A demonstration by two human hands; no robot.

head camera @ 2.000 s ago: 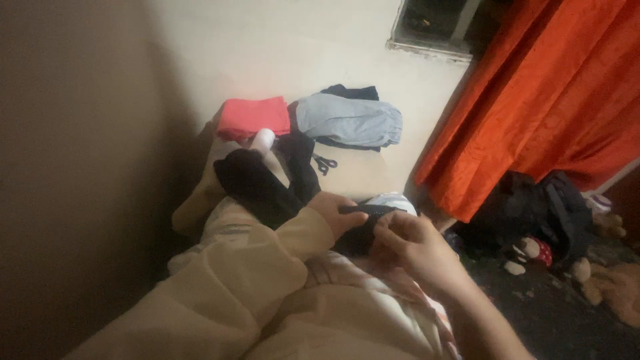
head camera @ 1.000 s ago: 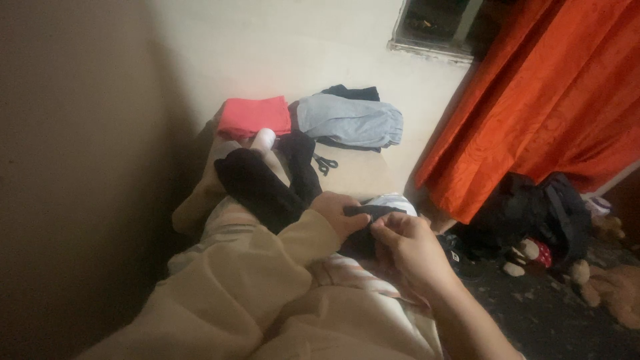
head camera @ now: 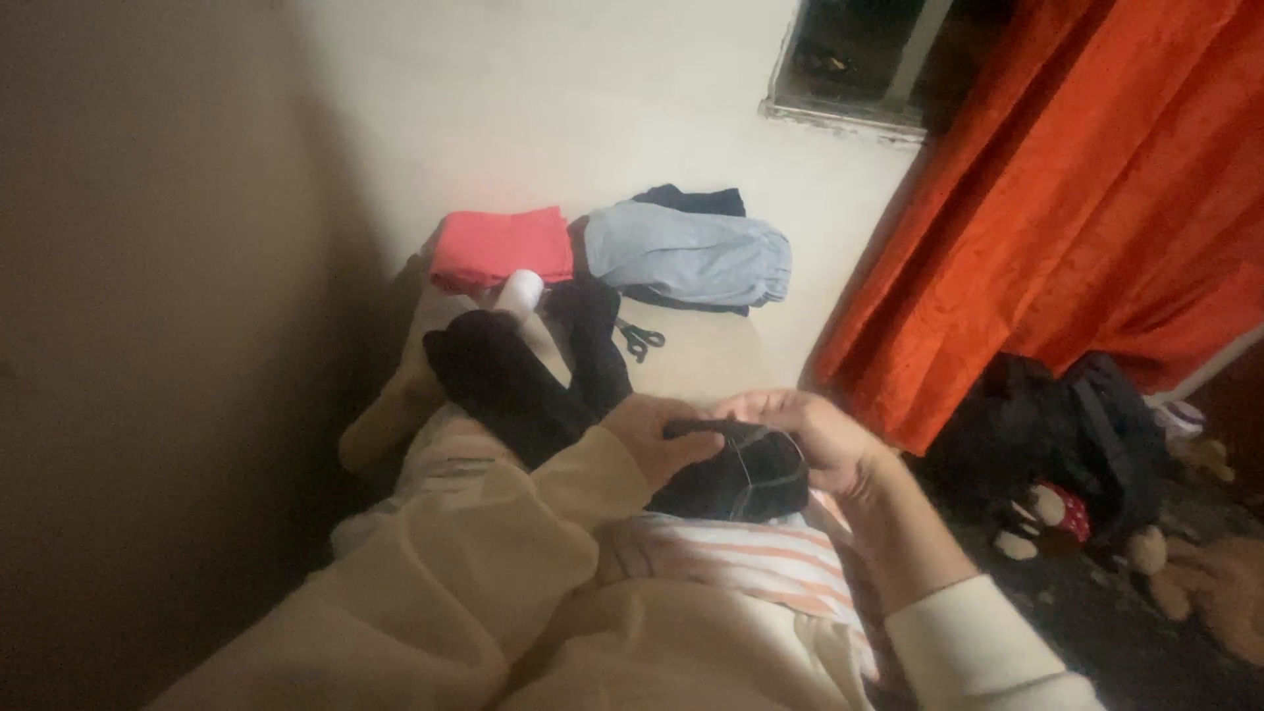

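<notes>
My left hand (head camera: 662,439) grips the edge of a black cloth (head camera: 726,484) above my lap, thumb on top. My right hand (head camera: 800,434) is at the far right edge of that cloth, its fingers curled behind it. Pale thread or stitching lines show on the cloth's face. Dark fabric (head camera: 509,385) stretches from near my left hand toward a white thread spool (head camera: 519,292). Black-handled scissors (head camera: 640,339) lie on the beige surface beyond my hands, their blades partly hidden by the dark fabric.
Folded red cloth (head camera: 504,247) and light blue-grey cloth (head camera: 686,252) lie against the wall. An orange curtain (head camera: 1047,197) hangs at the right beside a window (head camera: 859,59). Below it are a black bag (head camera: 1096,444) and plush toys (head camera: 1215,592) on the floor.
My right hand has moved from the near face of the black cloth to its far right edge. More of the cloth's face, with pale lines, now shows. My left hand keeps its hold.
</notes>
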